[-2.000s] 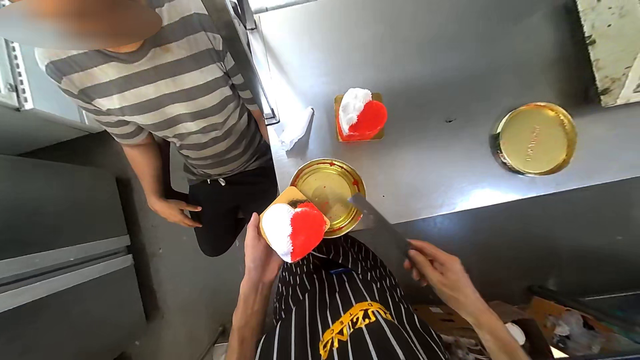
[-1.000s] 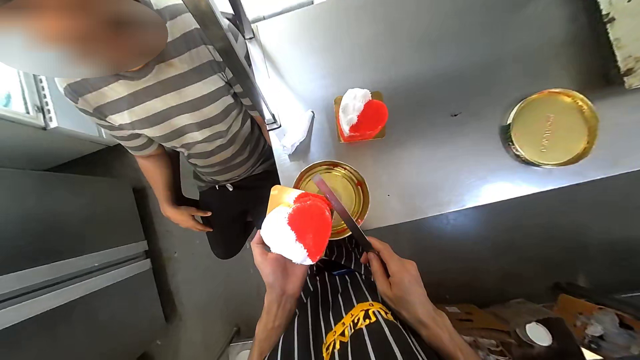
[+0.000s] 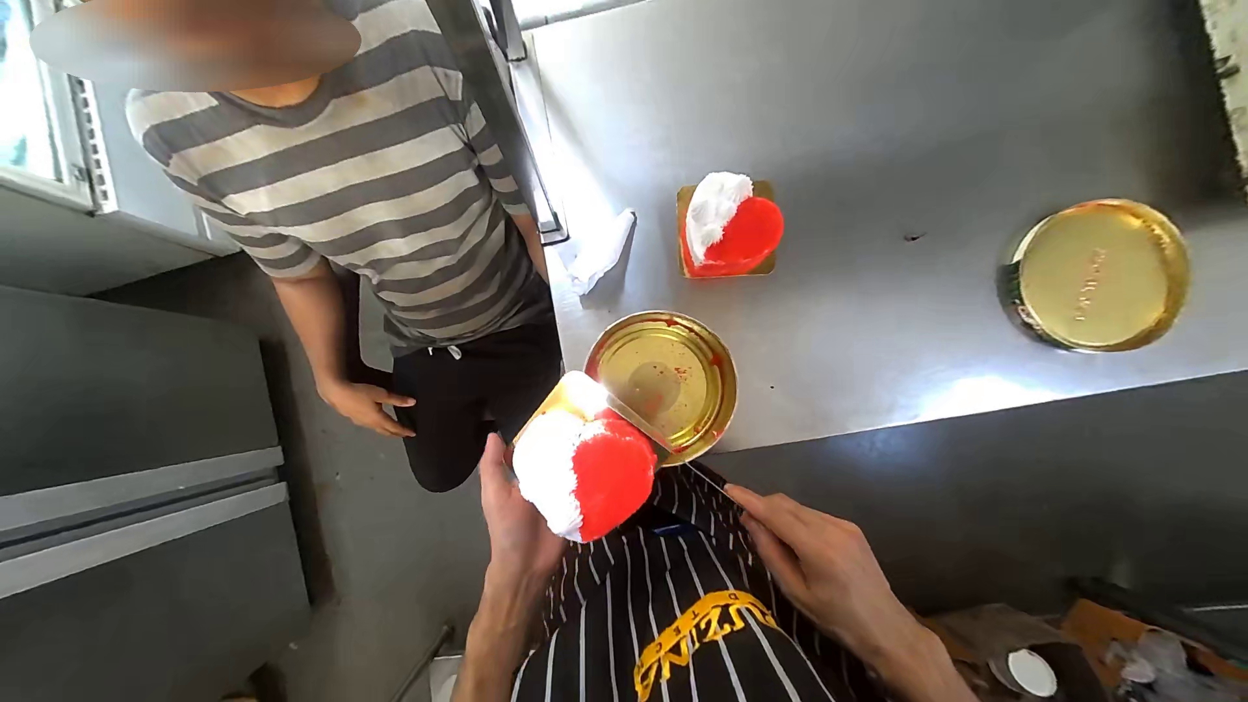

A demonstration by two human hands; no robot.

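Observation:
My left hand [image 3: 522, 531] supports from below a gold cake board [image 3: 548, 400] bearing a heart-shaped cake [image 3: 590, 473], white on one side and glossy red on the other. My right hand [image 3: 804, 546] grips the handle end of a thin metal spatula or knife [image 3: 639, 421], whose blade reaches to the cake's upper edge. Beneath the blade and just beyond the cake, an open round gold tin [image 3: 697, 380] with red smears inside sits at the table's near edge. A second red and white heart cake [image 3: 736, 226] rests on its own gold board farther back.
The steel table [image 3: 858, 322] also bears another round gold tin [image 3: 1102, 278] at the right and a crumpled white piping bag or sheet [image 3: 603, 253] at the left. A person in a striped shirt [image 3: 361, 185] stands at left beside a metal rack frame [image 3: 507, 127]. Boxes [image 3: 1102, 624] lie low at right.
The cake in my left hand has turned on its board. The blade in my right hand has moved from above the tin to the cake's edge.

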